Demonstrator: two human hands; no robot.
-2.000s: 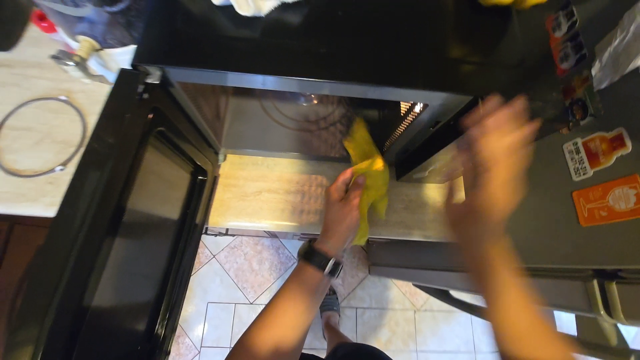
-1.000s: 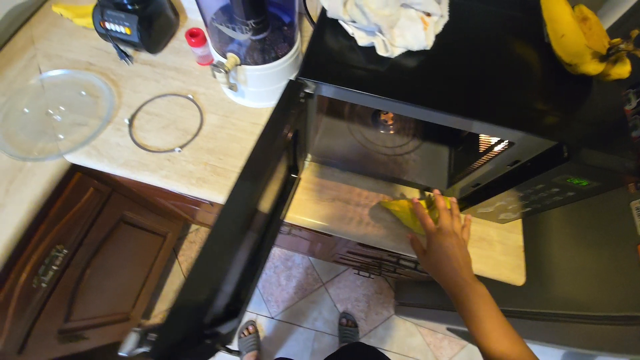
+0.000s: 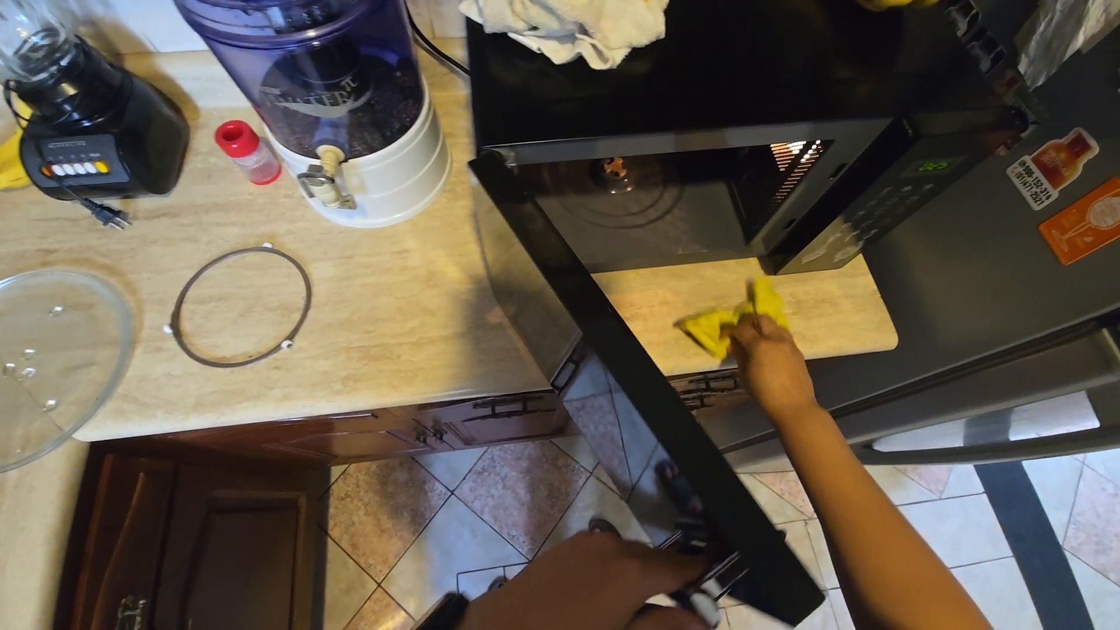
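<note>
My right hand (image 3: 772, 366) is closed on a yellow cloth (image 3: 739, 317) over the strip of counter before the microwave oven (image 3: 691, 87). My left hand (image 3: 604, 582), low in the view, is at the handle end of the microwave door (image 3: 647, 394); its fingertips are partly hidden and dark, so its grip is unclear. The door stands partly open. Inside the cavity (image 3: 630, 210), the turntable coupling and a lit vent show, with no glass plate. That round glass plate (image 3: 66, 367) and the roller ring (image 3: 241, 306) lie on the counter at left.
A water filter dispenser (image 3: 350, 131), a red-capped shaker (image 3: 249, 153) and a blender base (image 3: 105, 131) stand behind the ring. A white cloth (image 3: 577, 26) lies on the microwave. The refrigerator (image 3: 971, 254) is at right, wooden cabinets (image 3: 236, 525) below the counter.
The microwave door has swung partway toward closed. My left hand, out of view one second ago, is now at the door's end. My right hand still has the yellow cloth on the counter.
</note>
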